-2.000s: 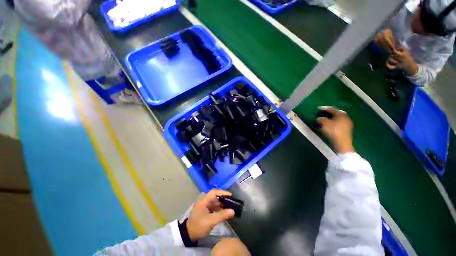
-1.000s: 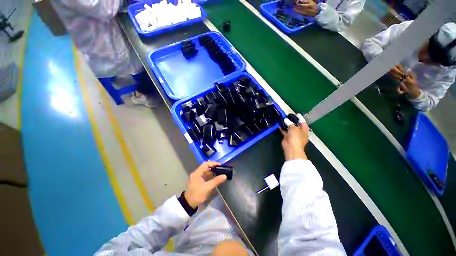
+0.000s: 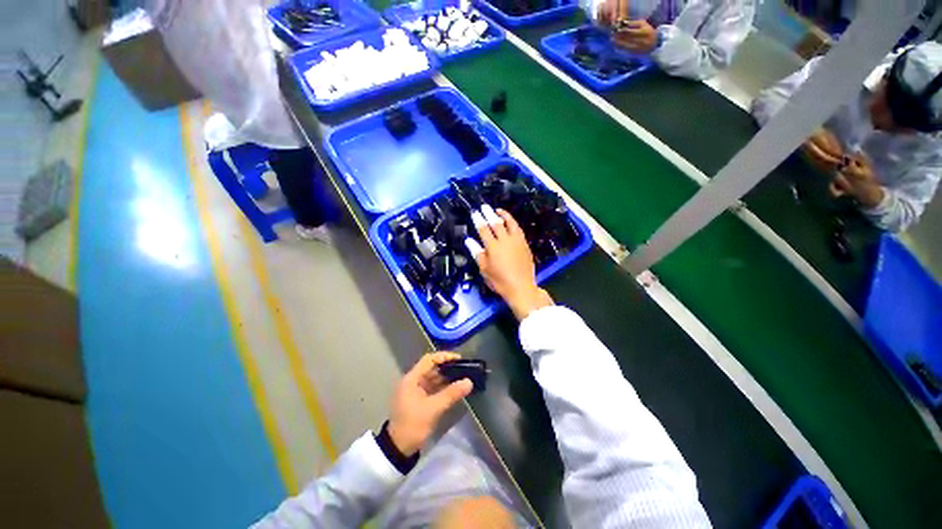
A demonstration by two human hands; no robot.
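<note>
My left hand (image 3: 421,408), with a black wrist band, holds a black plastic housing (image 3: 467,374) between thumb and fingers, over the bench edge below the bin. My right hand (image 3: 506,258), with white coverings on the fingertips, is over the blue parts bin (image 3: 454,333). Its fingertips are among jumbled black housings (image 3: 444,267); whether they grip one cannot be told. My right sleeve lies across the dark bench.
A blue tray (image 3: 387,170) with rows of black units stands beyond the bin. Farther are trays of white pieces (image 3: 370,70). A green conveyor (image 3: 563,139) runs at the right, with a slanted grey post (image 3: 723,181). Other workers are at left and across. Another tray (image 3: 808,506) is at lower right.
My right hand has moved from the conveyor side left into the bin. My left hand still holds the housing. The white block on the bench is no longer in sight; the view has shifted.
</note>
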